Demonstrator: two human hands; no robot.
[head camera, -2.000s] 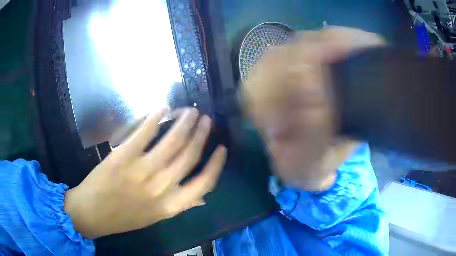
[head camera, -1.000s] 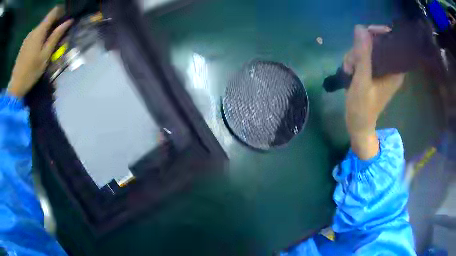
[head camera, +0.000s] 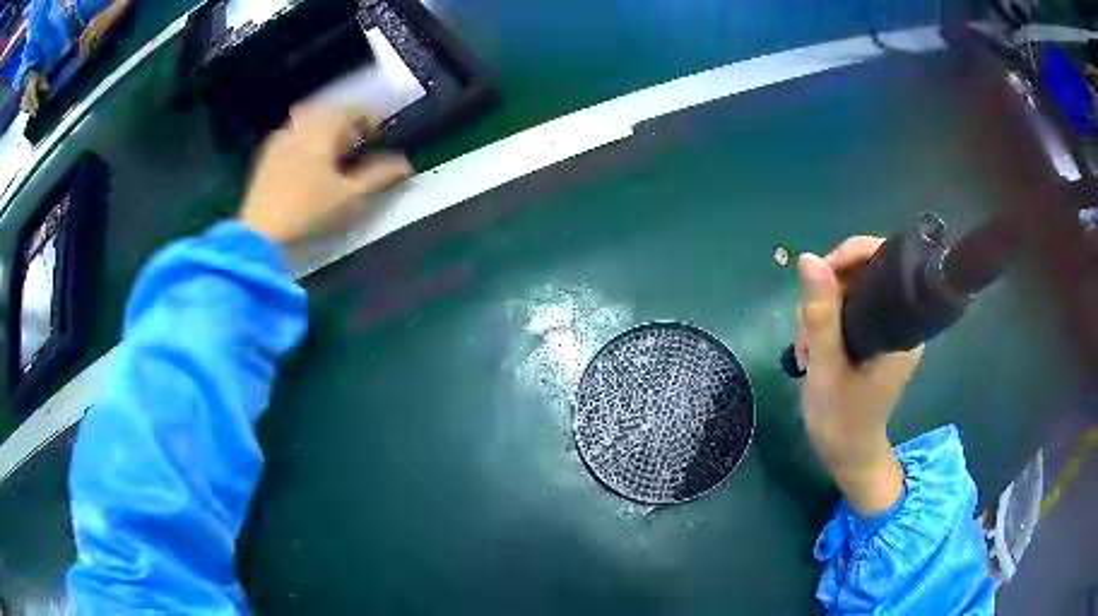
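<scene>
My right hand (head camera: 852, 373) holds the thick black electric screwdriver (head camera: 897, 295), its dark nose pointing left, right of the round screw dish (head camera: 665, 413). Dark grains lie at the dish's right side. My left hand (head camera: 316, 175), blurred, is at the near edge of a black tray (head camera: 464, 90) at the upper left, beyond a pale strip. A pale patch shows at its fingertips; whether the hand grips anything cannot be told. The tray holds a unit with a silver-white plate (head camera: 391, 78), partly hidden by the hand.
Another trayed unit (head camera: 42, 283) lies at the far left. The pale strip (head camera: 518, 157) crosses the green bench. A small round tan piece (head camera: 781, 256) lies near the screwdriver. Another person's blue sleeve (head camera: 46, 42) and hands show at the top left corner.
The trayed unit that lay left of the dish is gone from there. My left hand has moved to a tray beyond the pale strip. The screwdriver is still in my right hand.
</scene>
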